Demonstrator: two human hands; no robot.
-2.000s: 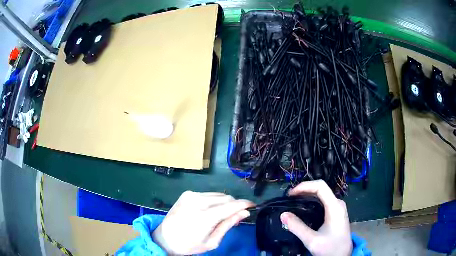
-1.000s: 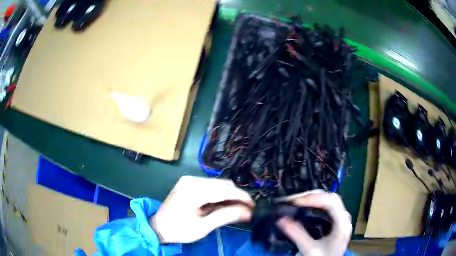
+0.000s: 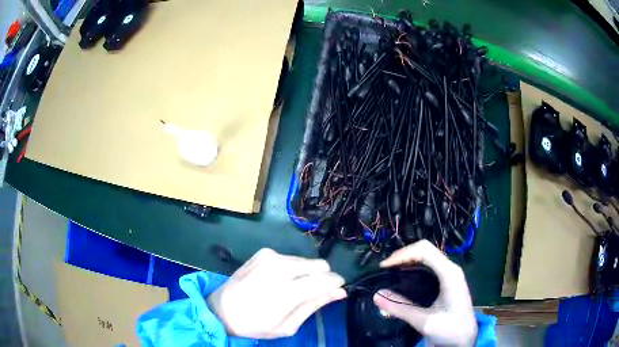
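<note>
A black earcup housing [image 3: 380,325] is at the near bench edge, low in the picture and partly cut off by it. My right hand [image 3: 434,295] holds it, with the thumb inside the cup and the fingers over its far rim. My left hand [image 3: 278,295] pinches a thin dark part, seemingly a boom microphone's stalk, at the cup's upper left side. An oval dark tip [image 3: 222,253] shows just beyond my left hand. A thin wire runs across the cup near my right thumb. The fingers hide where the stalk meets the cup.
A dark tray [image 3: 313,115] heaped with boom microphones stands ahead. A white glue bottle [image 3: 198,147] lies on the left cardboard sheet [image 3: 122,135], with cups at its far corner. More cups and booms lie on the right cardboard sheet [image 3: 536,251]. Blue crates [image 3: 102,251] are below the bench.
The view has shifted and turned, bringing more of the right cardboard into sight than two seconds ago. Both hands stay at the cup, and the picture is sharper than one second ago.
</note>
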